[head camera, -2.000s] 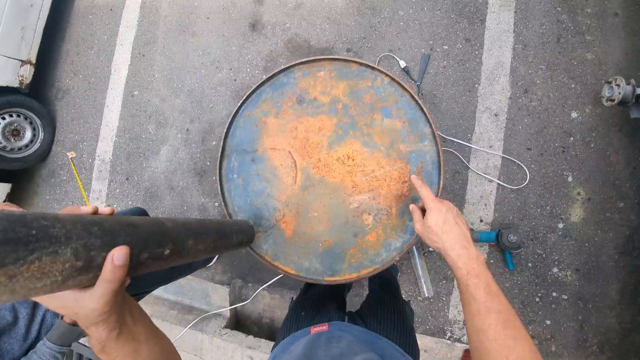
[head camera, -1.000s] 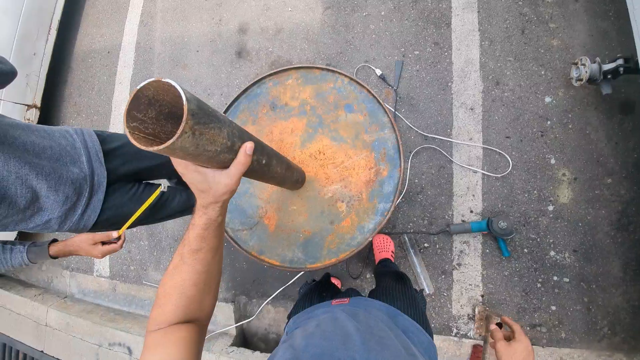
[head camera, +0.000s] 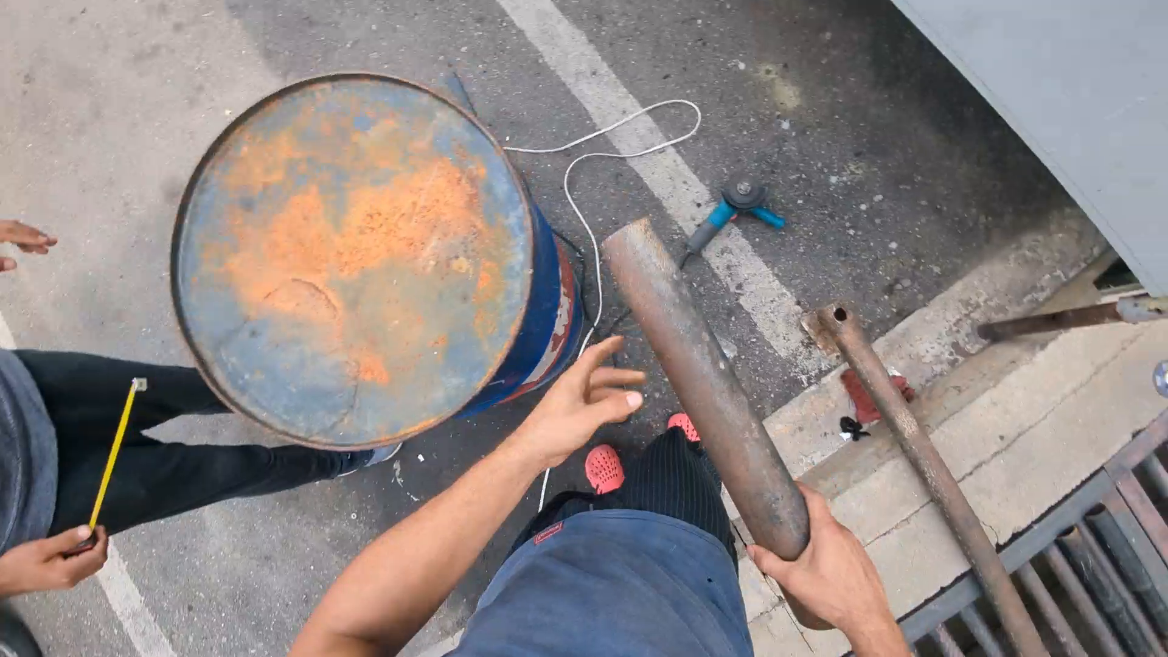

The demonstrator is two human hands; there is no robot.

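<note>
My right hand (head camera: 821,561) grips a thick rusty steel pipe (head camera: 703,383) near its lower end; the pipe slants up and to the left, its far end above the asphalt. My left hand (head camera: 584,397) is empty with its fingers spread, between the pipe and a blue metal drum (head camera: 547,310). The drum's round top (head camera: 392,310) is worn and covered with orange rust; nothing lies on it except loose rust-coloured bits.
A person at the left holds an extended yellow tape measure (head camera: 117,447). An angle grinder (head camera: 725,214) and a white cable (head camera: 593,201) lie on the asphalt. At right, a thinner rusty pipe (head camera: 931,456) leans across the concrete kerb (head camera: 1031,392) beside a metal grating (head camera: 1077,557).
The thick pipe was in my left hand over the drum; now my right hand holds it, to the drum's right. My left hand has let go. The view has turned.
</note>
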